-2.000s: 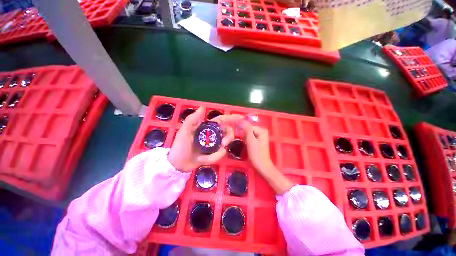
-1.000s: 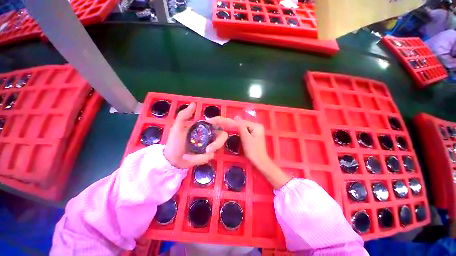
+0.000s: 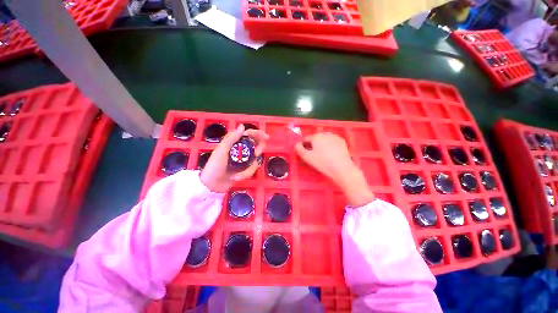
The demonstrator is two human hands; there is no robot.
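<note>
A round black watch head (image 3: 241, 153) with a lit face showing red and white marks is held upright by my left hand (image 3: 227, 160), its fingers around the rim. My right hand (image 3: 327, 154) is apart from it, over the upper middle of the red main tray (image 3: 315, 244), fingers curled with thumb and fingertips close together. Whether it holds anything cannot be told. A small clear shiny piece (image 3: 296, 130) lies beside its fingertips on the tray. Dark watch heads sit in the main tray's left pockets, some partly hidden by my left hand and sleeve.
A second red tray (image 3: 409, 110) with discs adjoins at right. Stacked red trays (image 3: 37, 177) lie at left below a slanting grey post (image 3: 92, 67). Another filled tray (image 3: 318, 38), a white paper (image 3: 227, 27) and a yellowish sheet (image 3: 398, 13) are at the far side. A person's sleeve (image 3: 526, 36) shows far right.
My right hand has moved away from the watch head to the right. My left hand still holds the watch head, its face now showing red and white. The whole view has shifted slightly.
</note>
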